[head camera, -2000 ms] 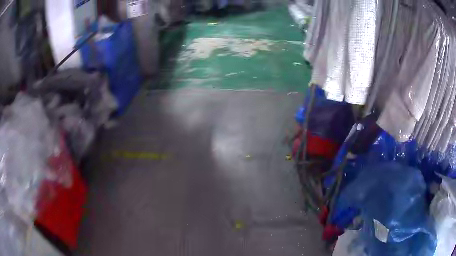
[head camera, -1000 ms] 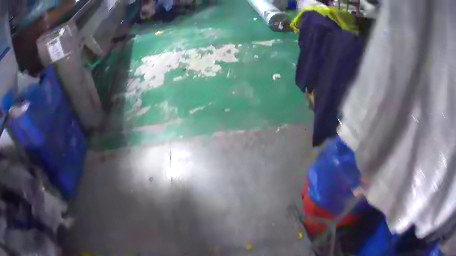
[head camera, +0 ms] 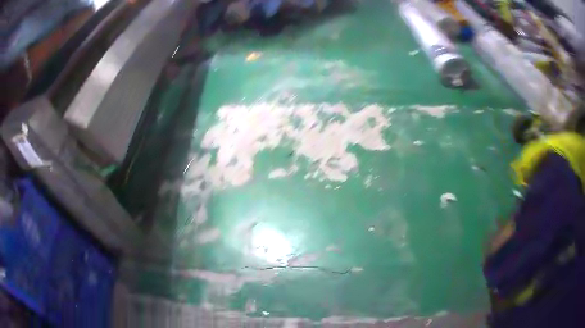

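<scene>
Neither of my hands is in view. Nearest in front of me is a green-painted floor (head camera: 410, 230) with worn pale patches. At the lower right, dark navy cloth with yellow cloth (head camera: 558, 150) at its top hangs over something brown; what bears it is mostly hidden. At the lower left is a blue slab-sided object (head camera: 61, 262), cut off by the edge and blurred.
A grey-beige post or box with a white label (head camera: 31, 150) stands at the left, by a long pale panel (head camera: 118, 77). A wrapped roll (head camera: 433, 41) lies on the floor at the upper right, with another long pale roll (head camera: 513, 70) further right. Blurred dark items line the far end.
I have moved forward onto the green floor. The blue object and navy cloth have shifted down and outward. The hanging pale garments have left the view. More of the rolls shows.
</scene>
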